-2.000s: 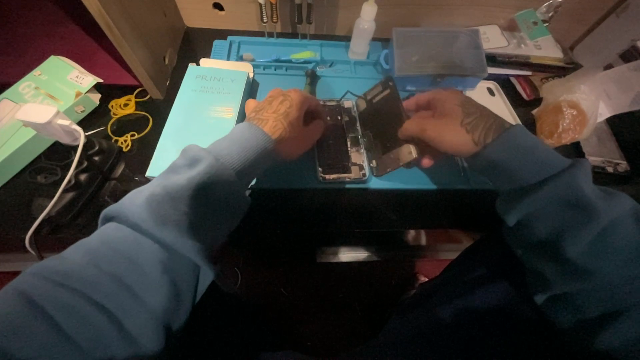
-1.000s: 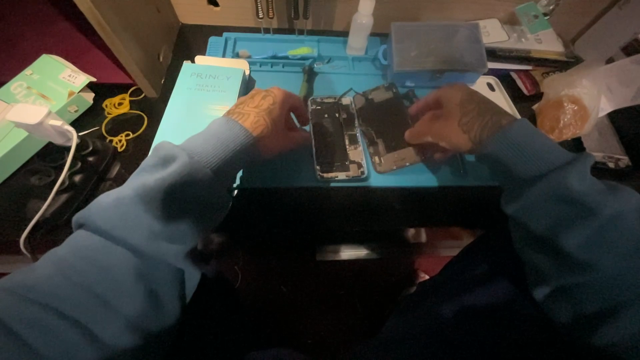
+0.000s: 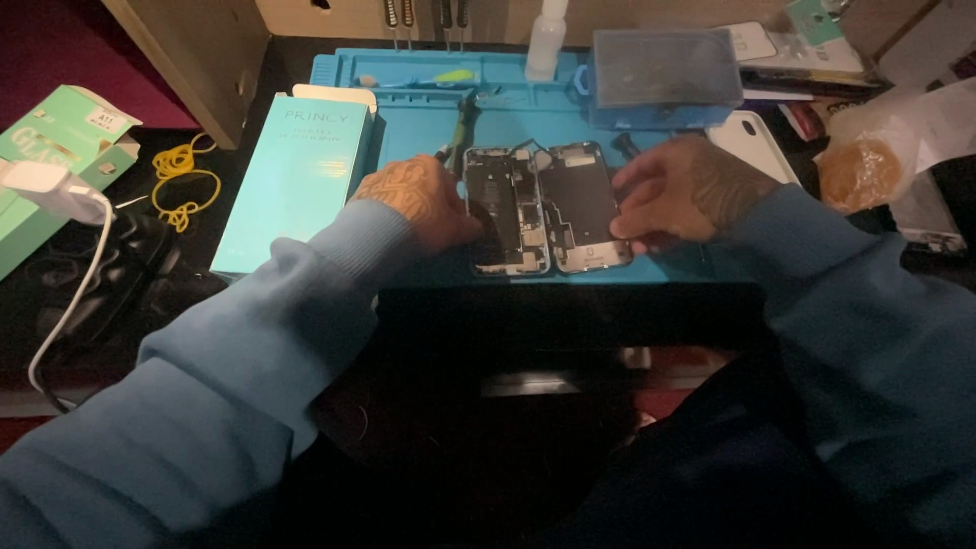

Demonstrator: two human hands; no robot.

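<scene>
An opened smartphone body [image 3: 503,213] lies on a blue silicone repair mat [image 3: 404,130], its battery and circuit board facing up. Close along its right side is the phone's screen assembly [image 3: 585,202], inner face up, with a dark flex cable bridging the two at the top. My left hand [image 3: 419,202] rests at the left edge of the body, fingers curled against it. At the right edge of the screen assembly is my right hand [image 3: 679,191], thumb and fingers pinching that edge. A green-handled tool [image 3: 462,130] lies above the body.
A turquoise box [image 3: 293,183] stands left of my left hand. Behind are a white dropper bottle [image 3: 546,42] and a blue plastic case [image 3: 663,76]. A white phone case [image 3: 751,141] lies right, beside a plastic bag [image 3: 865,171]. Yellow cord [image 3: 183,183] and a white charger [image 3: 53,187] are left.
The screen assembly was tilted up beside the body two seconds ago and has come down nearly flat. My right hand has moved down with it; my left hand stays at the body's left side.
</scene>
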